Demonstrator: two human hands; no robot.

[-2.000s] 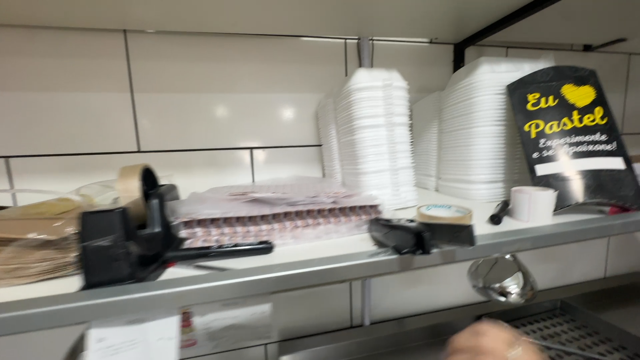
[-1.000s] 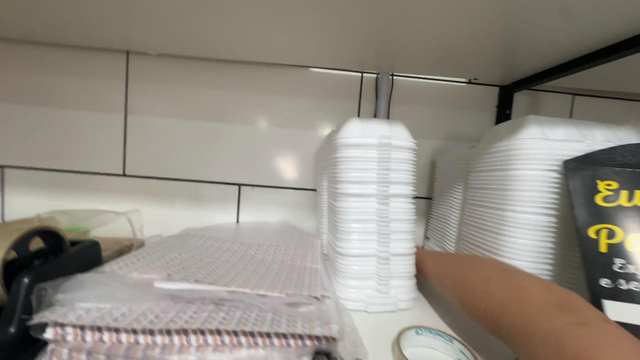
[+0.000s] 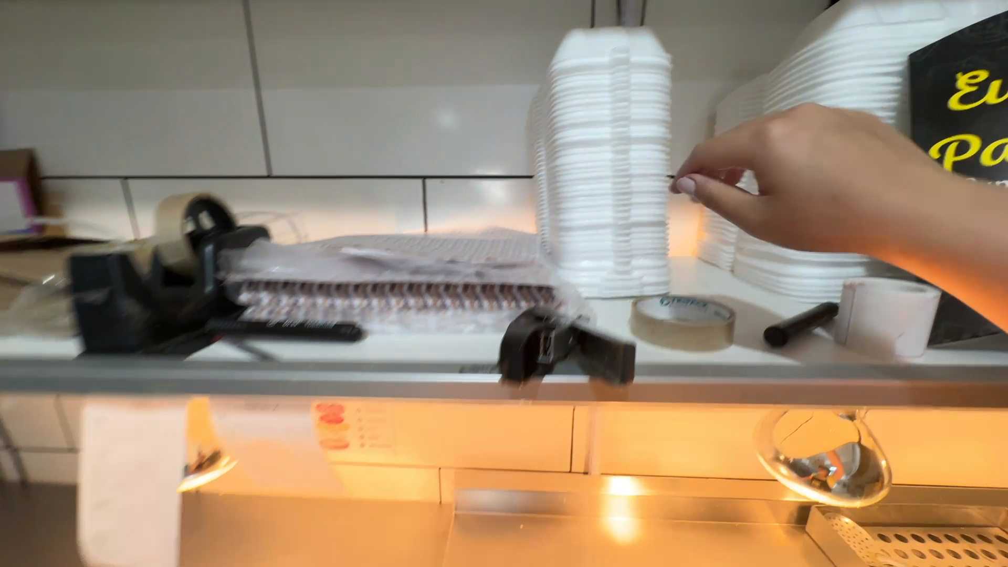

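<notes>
My right hand (image 3: 819, 181) reaches in from the right above the shelf, its fingers bent and the thumb and fingertips close together. The fingertips are beside the right edge of a tall stack of white foam containers (image 3: 610, 173); whether they touch it or pinch anything thin is unclear. Behind the hand stands a second, wider stack of white foam containers (image 3: 835, 71). Below the hand lie a roll of clear tape (image 3: 682, 323), a black marker (image 3: 801, 324) and a white paper roll (image 3: 888, 316). My left hand is out of view.
A tape dispenser (image 3: 150, 291), a black pen (image 3: 287, 329) and patterned paper in plastic (image 3: 402, 295) occupy the shelf's left side. A black device (image 3: 563, 350) overhangs the metal shelf edge (image 3: 315, 383). A black sign (image 3: 965, 102) stands right. Below are heat lamps (image 3: 827, 457) and a perforated tray (image 3: 937, 543).
My right hand, partly hidden behind the tall container stack a second ago, now shows fully beside it. Orange light now glows below the shelf, where the earliest frame shows none. The view has shifted.
</notes>
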